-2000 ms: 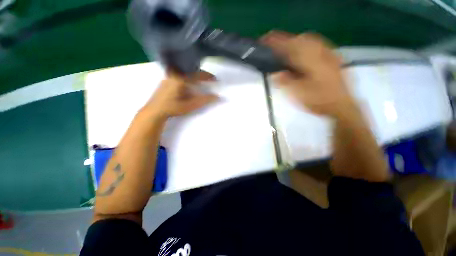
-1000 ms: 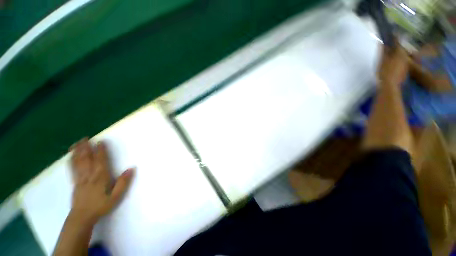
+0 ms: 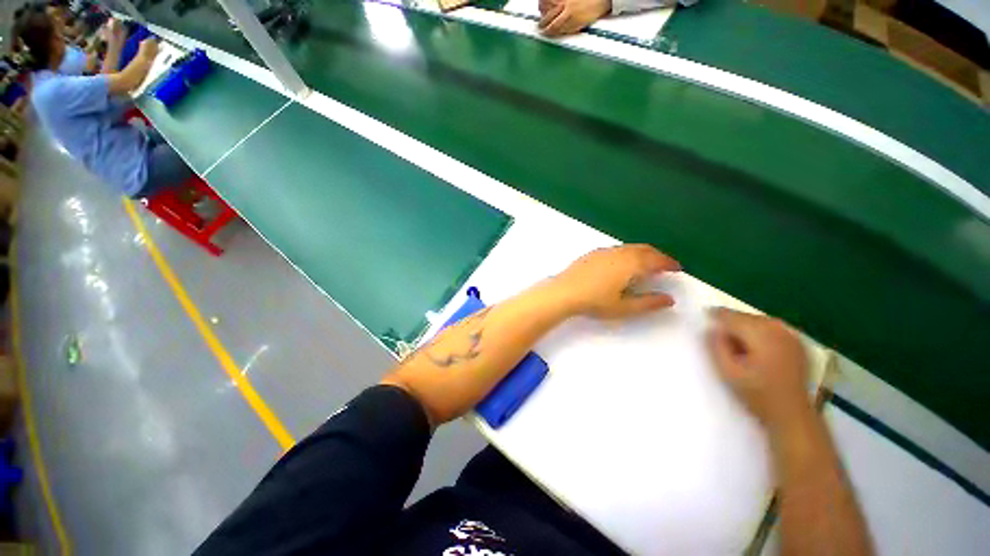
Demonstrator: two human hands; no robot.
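My left hand (image 3: 624, 282) is over the back part of the white work mat (image 3: 641, 434), fingers apart, with nothing seen in it. My right hand (image 3: 754, 358) is over the mat's right part, blurred, with its fingers curled; whether it holds anything cannot be told. A blue pouch or folded cloth (image 3: 515, 389) lies at the mat's left edge, partly hidden under my left forearm. No hair dryer shows in view.
The green conveyor belt (image 3: 695, 185) runs beyond the mat. A matte green bench top (image 3: 347, 206) extends left, with a metal post (image 3: 264, 46) behind it. A person in light blue (image 3: 87, 114) sits far left. Another person's hand (image 3: 572, 13) is across the belt.
The view has swung left. The dark dryer at my right hand is gone from view. My right hand has come back from the far right to the mat, near my left hand.
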